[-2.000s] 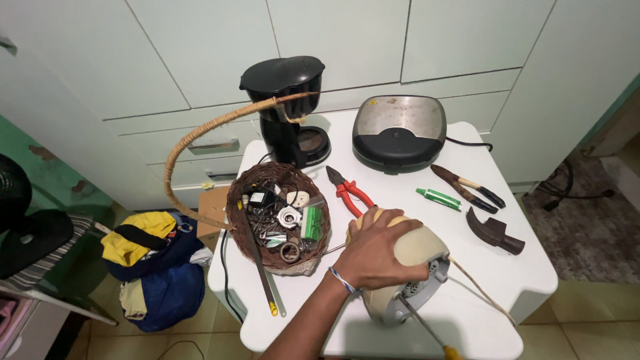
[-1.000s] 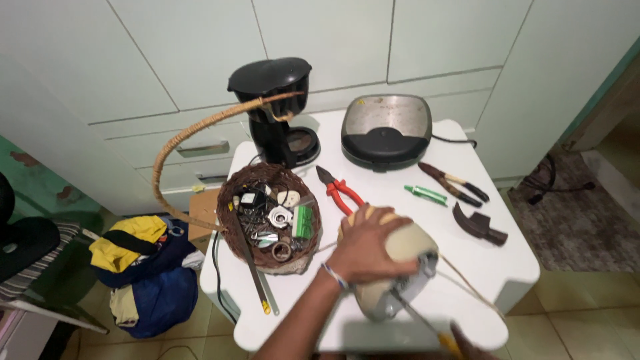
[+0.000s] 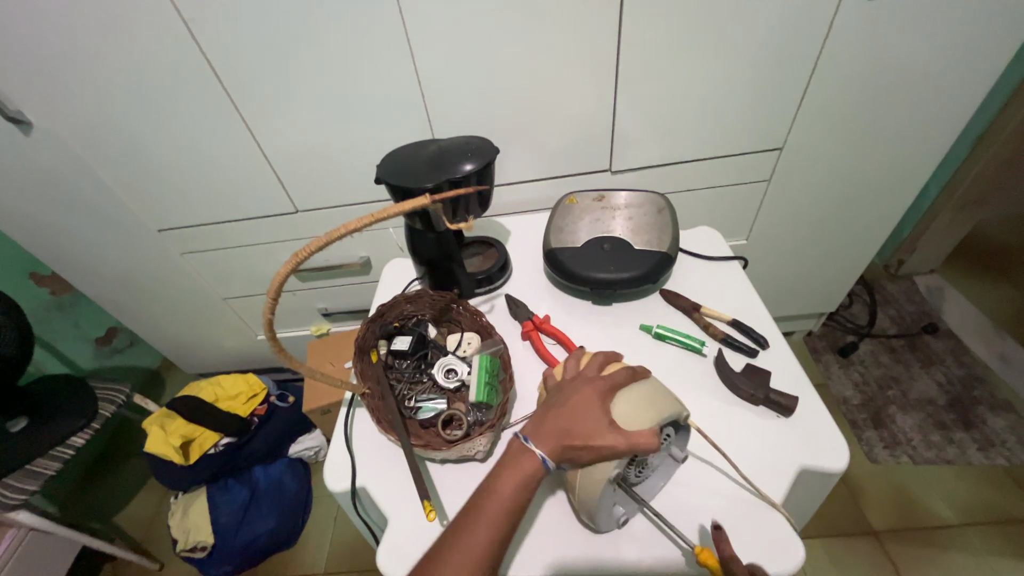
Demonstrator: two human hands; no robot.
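Note:
My left hand (image 3: 588, 412) grips the top of a cream and grey electrical appliance (image 3: 652, 396) with a vented end, which lies on the white table. At the bottom edge, part of my right hand (image 3: 732, 556) shows beside the yellow handle of a screwdriver (image 3: 660, 516); one finger is raised along it and the rest is out of frame. The screwdriver's shaft meets the grey end of the appliance. Red-handled pliers (image 3: 540, 328) lie just behind my left hand. A thin cord (image 3: 744, 476) runs from the appliance to the right.
A wicker basket (image 3: 372, 320) of small parts holds a hacksaw blade (image 3: 404, 440). Behind are a black coffee maker (image 3: 440, 168) and an electric grill (image 3: 612, 232). On the right lie a green tube (image 3: 676, 338), old pliers (image 3: 712, 320) and a hammer head (image 3: 756, 386). Clothes (image 3: 240, 496) lie left of the white table (image 3: 816, 448).
My left hand stays on the appliance and the screwdriver remains against its grey end. At my right hand, a finger now stands away from the yellow handle.

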